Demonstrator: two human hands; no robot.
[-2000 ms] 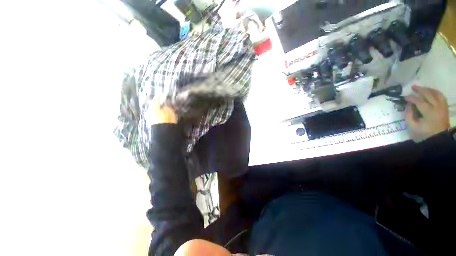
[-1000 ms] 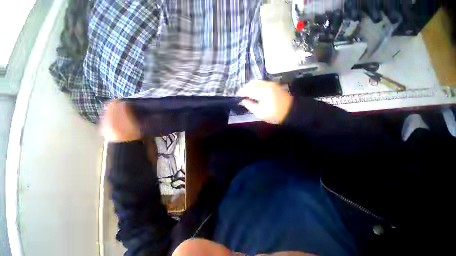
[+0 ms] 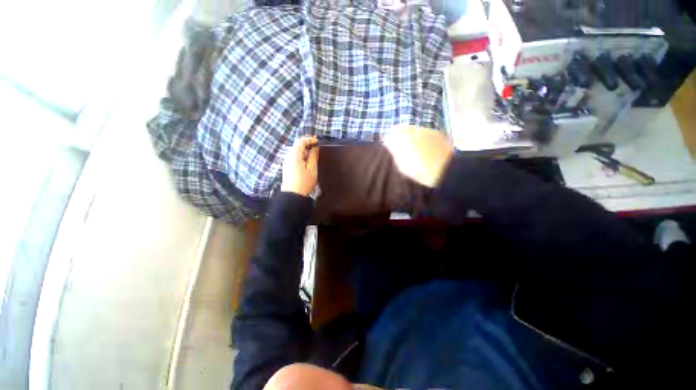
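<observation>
The blue, white and black plaid fabric [image 3: 366,76] lies spread left of the overlock machine. A brown fabric panel [image 3: 355,179] hangs from its near edge toward my lap, with a thin dark edge where the two meet. My left hand [image 3: 302,166] pinches the fabric at the left end of this edge. My right hand [image 3: 421,154] is closed on the edge at its right end; its fingertips are partly hidden. The overlock machine [image 3: 546,84], white with dark knobs and a red-orange spot near the needle area, stands to the right, apart from the fabric.
Snips [image 3: 595,149] and a slim tool with a yellowish handle [image 3: 635,174] lie on the white table [image 3: 584,190] at right. A dark smartphone [image 3: 546,171] is partly hidden behind my right sleeve. A grey-black plaid bundle [image 3: 183,145] lies at far left.
My right hand has left the tools on the right and joined my left hand at the fabric edge. The plaid is now spread out flatter, and the brown panel shows below it.
</observation>
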